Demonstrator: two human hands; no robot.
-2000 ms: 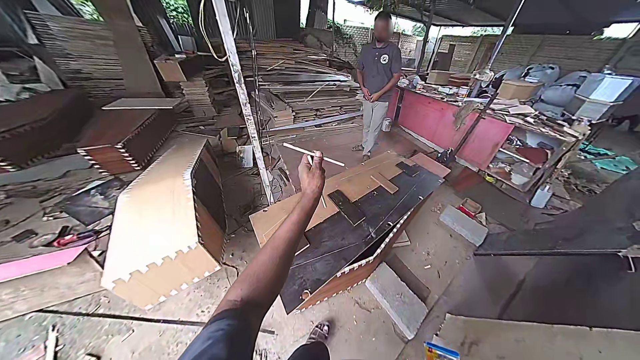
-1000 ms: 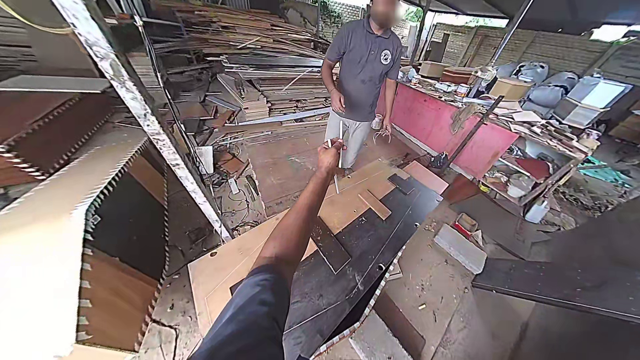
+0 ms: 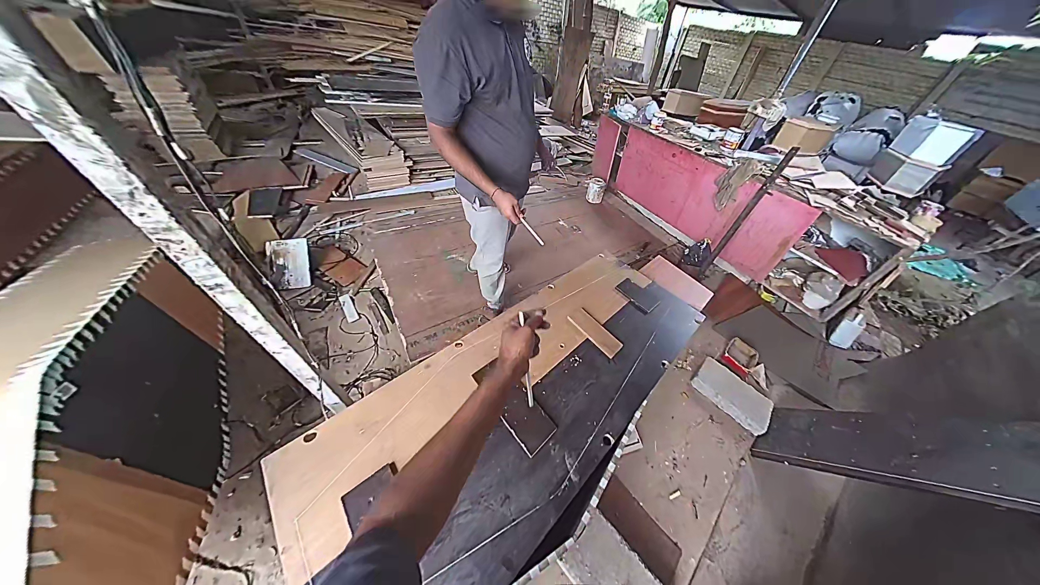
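My left hand (image 3: 520, 341) is closed around a thin white stick (image 3: 530, 386), which points down over a dark wooden piece (image 3: 532, 426). Beneath my arm lies a long panel, partly light-brown board (image 3: 406, 422) and partly black board (image 3: 617, 366), with pale lines drawn along it. Small pieces lie across the join, among them a light wooden strip (image 3: 597, 333) and a small black piece (image 3: 638, 294). Whether the stick touches the panel, I cannot tell. My right hand is out of view.
Across the panel stands a person (image 3: 479, 106) holding a thin pale stick (image 3: 532, 231). A white-splotched post (image 3: 154, 211) and an angular wooden box (image 3: 122, 390) are at left. Concrete blocks (image 3: 731, 394), a dark board (image 3: 902, 455) and a cluttered pink-fronted bench (image 3: 691, 179) are at right.
My left hand has lowered over the panel, and its stick points down. The other person has come nearer since the first frame and now holds out a stick. The view has moved closer to the panel.
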